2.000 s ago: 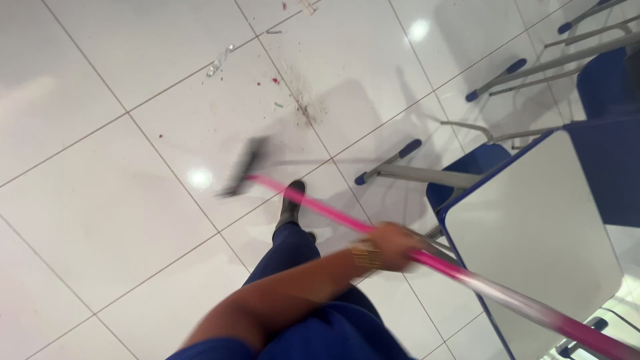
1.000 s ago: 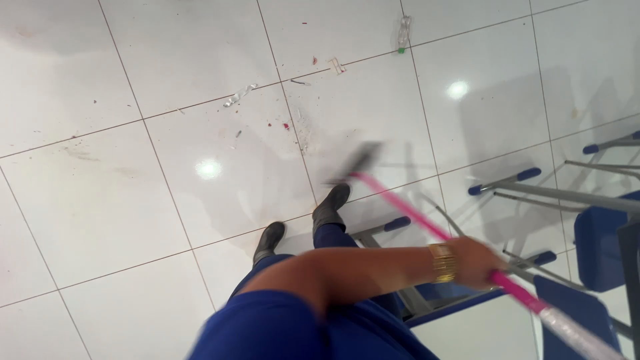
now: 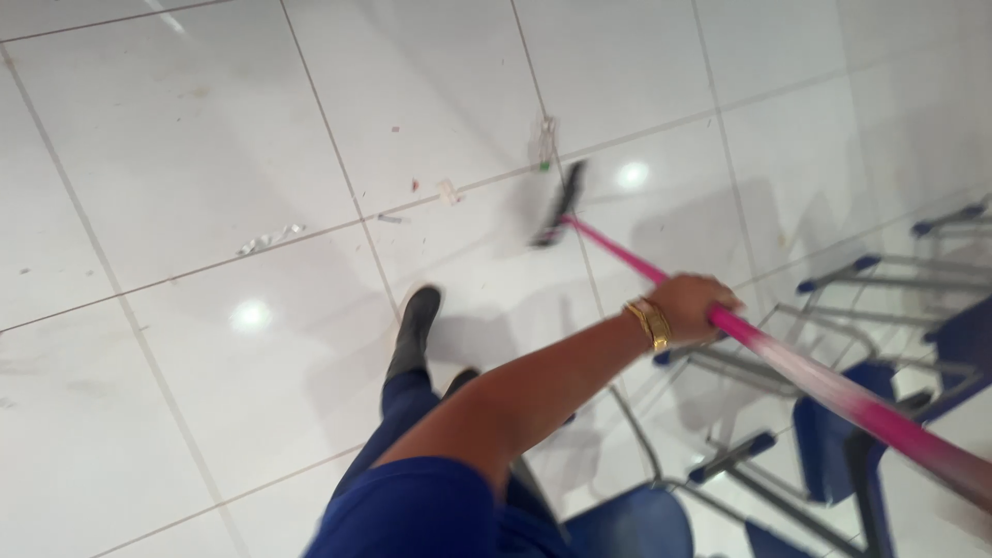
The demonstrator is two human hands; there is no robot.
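My left hand point(image 3: 692, 308), with a gold watch on its wrist, is closed around the pink handle point(image 3: 821, 380) of a broom. The narrow black broom head point(image 3: 562, 205) is blurred on the tiled floor, ahead and to the right of my boot point(image 3: 418, 318). Just beyond its upper end lies a clear plastic piece of litter point(image 3: 546, 143) with a green tip. A pale scrap point(image 3: 447, 191), small red bits and a crumpled clear strip point(image 3: 271, 239) lie farther left. At the lower right edge, a blurred patch by the handle may be my right hand; its grip cannot be made out.
Blue chairs point(image 3: 632, 527) with grey metal legs stand at the lower right, close to the handle. More chair legs point(image 3: 837, 275) with blue end caps reach in from the right edge. Small specks and stains mark the white tiles point(image 3: 194, 93) at the left.
The broom head has moved away from beside my boots toward the green-tipped plastic litter. My left hand has stayed closed on the handle. The view has shifted.
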